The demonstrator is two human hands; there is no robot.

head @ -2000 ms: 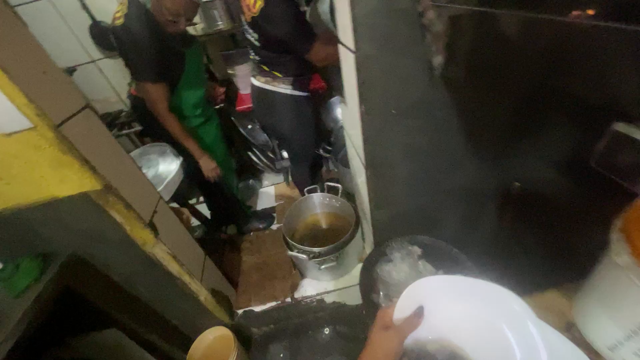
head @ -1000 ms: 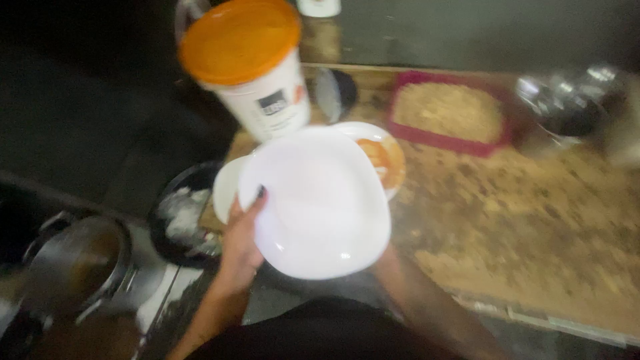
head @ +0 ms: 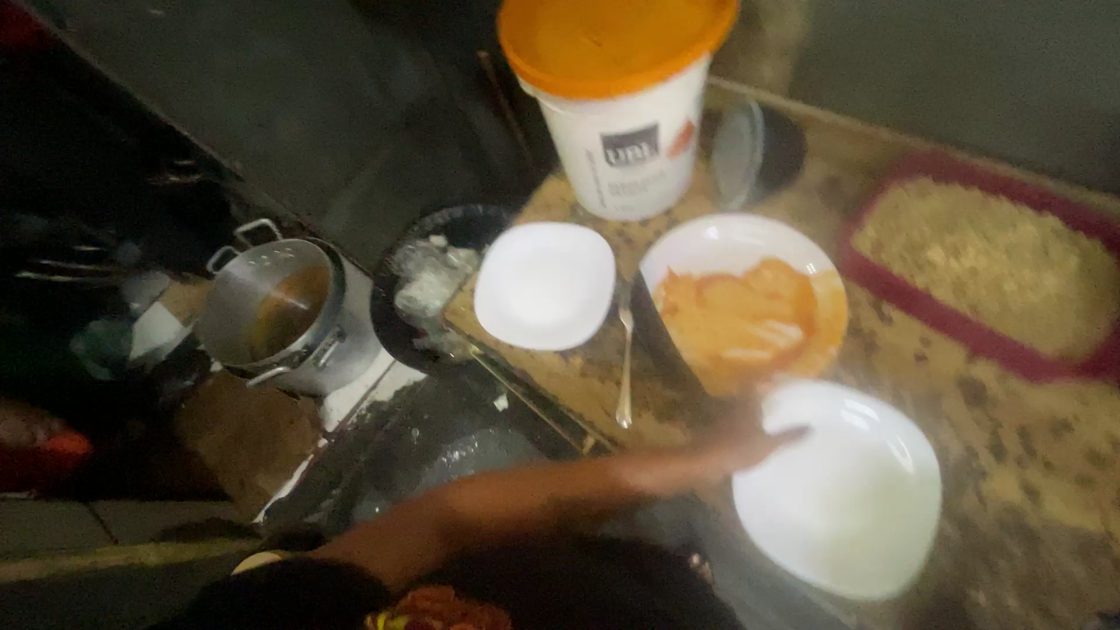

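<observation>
My left hand (head: 752, 437) reaches across from the lower left, blurred, with its thumb over the rim of a deep white plate (head: 844, 499) above the counter's front edge. My right hand is not visible. Just beyond the held plate, a white bowl (head: 735, 229) contains an orange, sauce-like mixture. A smaller white dish (head: 544, 284) rests at the counter's left corner, and a metal fork (head: 625, 367) lies between it and the bowl. Behind them stands a white plastic tub (head: 626, 140) with an orange lid.
A pinkish-red tray (head: 941, 328) of pale crumbs sits on the speckled counter (head: 1006, 455) at right. A dark round container (head: 770, 153) is behind the bowl. Lower left are a black bin (head: 385, 324) with clear plastic in it and a large metal pot (head: 350, 302) holding brownish liquid.
The white plate has moved right and toward me from over the bowl and small dish, uncovering both. My right arm, visible one second ago, has gone from sight. The view has swung widely since two seconds ago.
</observation>
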